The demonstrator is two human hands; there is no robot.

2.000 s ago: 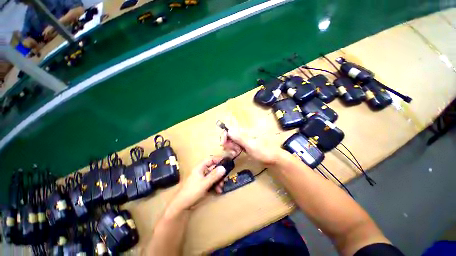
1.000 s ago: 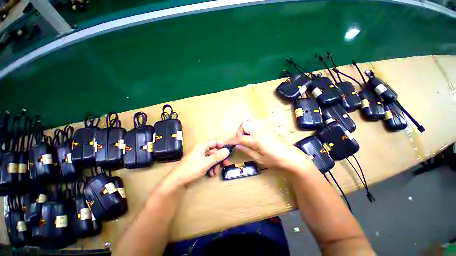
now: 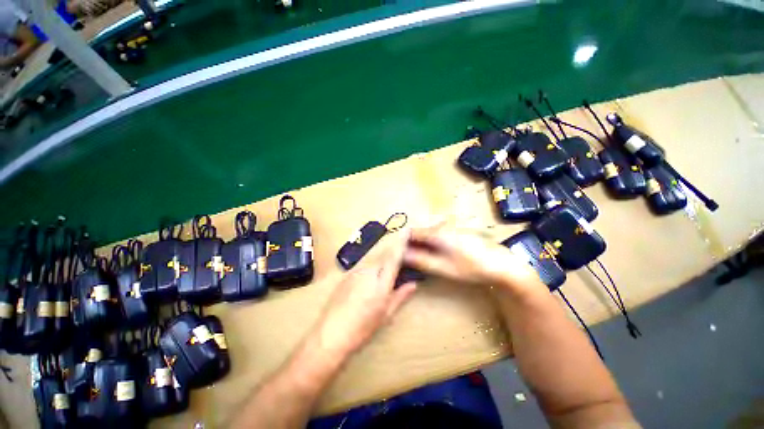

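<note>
A slim black unit (image 3: 363, 245) with its lead bent into a closed loop lies on the cardboard just beyond my left hand. My left hand (image 3: 374, 281) and my right hand (image 3: 456, 255) meet at mid-bench. A second black unit (image 3: 409, 275) shows partly between and under my hands. My hands hide most of it, and the fingers are blurred, so I cannot tell which hand grips it.
Rows of black power banks with looped leads (image 3: 291, 251) stand at the left. A looser group with straight leads (image 3: 513, 194) lies at the right. Beyond the cardboard-covered bench (image 3: 436, 331) is a green conveyor (image 3: 335, 126) with a pale rail.
The slim unit that was between my hands now lies beyond my left hand with its lead looped. My hands have come together over the other unit. The view has shifted slightly.
</note>
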